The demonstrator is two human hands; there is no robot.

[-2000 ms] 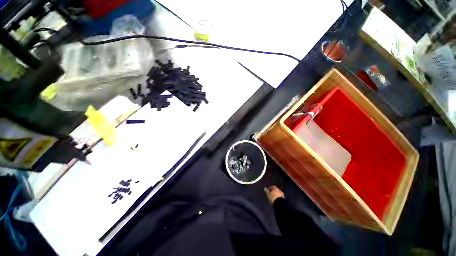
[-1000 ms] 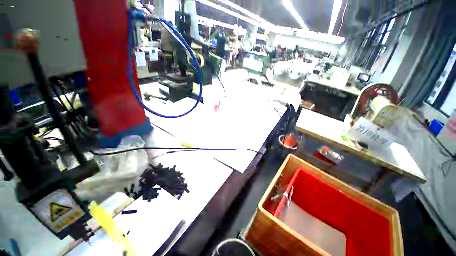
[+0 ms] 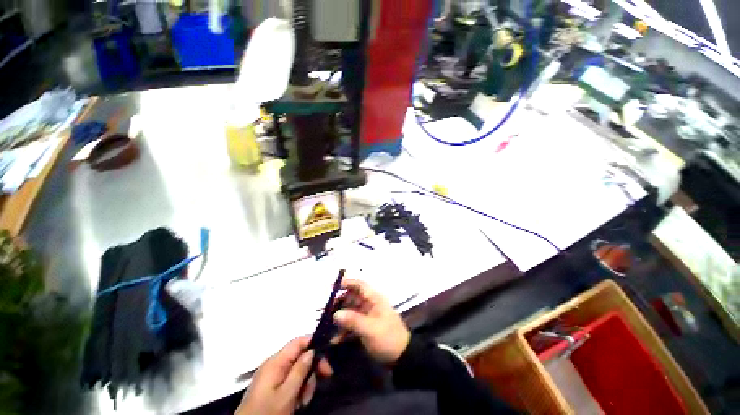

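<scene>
A thin, flat black strip is held upright and tilted between my two hands, over the bench's front edge. My left hand grips its lower part, cut off by the bottom edge. My right hand has its fingertips at the strip's upper part. The bench press stands just beyond, with a yellow triangle label. A bundle of black strips lies at the left, tied with a blue cord. Short black pieces lie in a pile right of the press.
A red column and blue hose stand behind the press. A wooden box with a red tray is at lower right. A brown ring-shaped thing lies on the bench at left, with a plant at the left edge.
The view has swung left, bringing in the tied bundle. Both hands are now in view with the strip between them; two seconds ago only one hand showed, near the tub.
</scene>
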